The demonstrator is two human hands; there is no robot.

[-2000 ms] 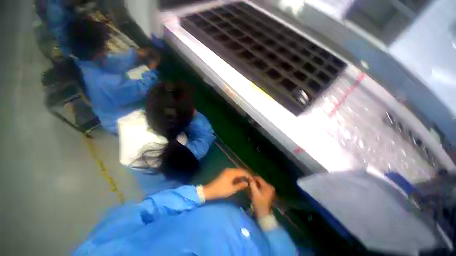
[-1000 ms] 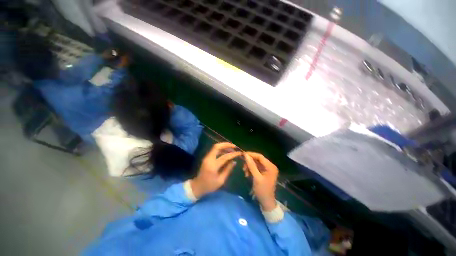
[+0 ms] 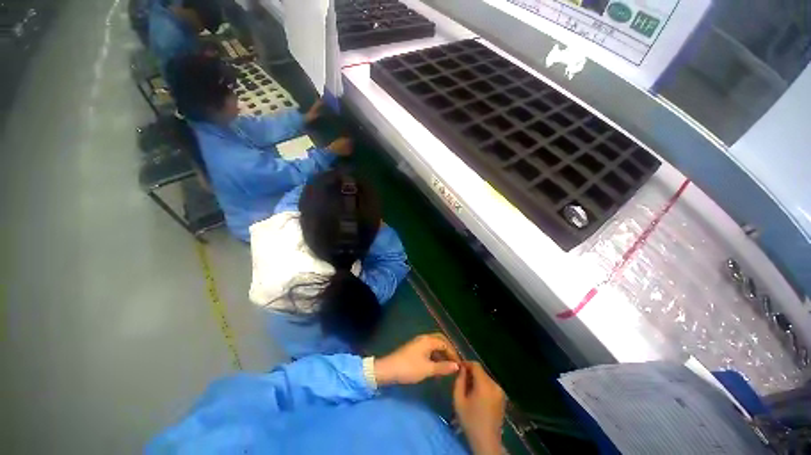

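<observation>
My left hand [image 3: 416,360] and my right hand [image 3: 478,400] are bare and meet low in the middle of the view, above the green bench [image 3: 418,307]. Their fingertips are close together around a small dark part [image 3: 440,355] that shows at the left hand's thumb and fingers. The part is tiny and blurred, so its shape cannot be told. The right hand's fingertips touch or nearly touch it; whether they grip it cannot be told.
A black grid tray [image 3: 525,133] with one shiny piece [image 3: 576,214] lies on the white shelf [image 3: 462,200]. Right of red tape [image 3: 627,258] are clear plastic trays [image 3: 685,284]. Record sheets [image 3: 658,409] hang at the lower right. Two workers [image 3: 342,231] [image 3: 240,142] sit ahead along the bench.
The view has shifted, so the shelf, tray and workers show more fully. My hands sit lower in the picture, and the left fingers look more curled than a second ago.
</observation>
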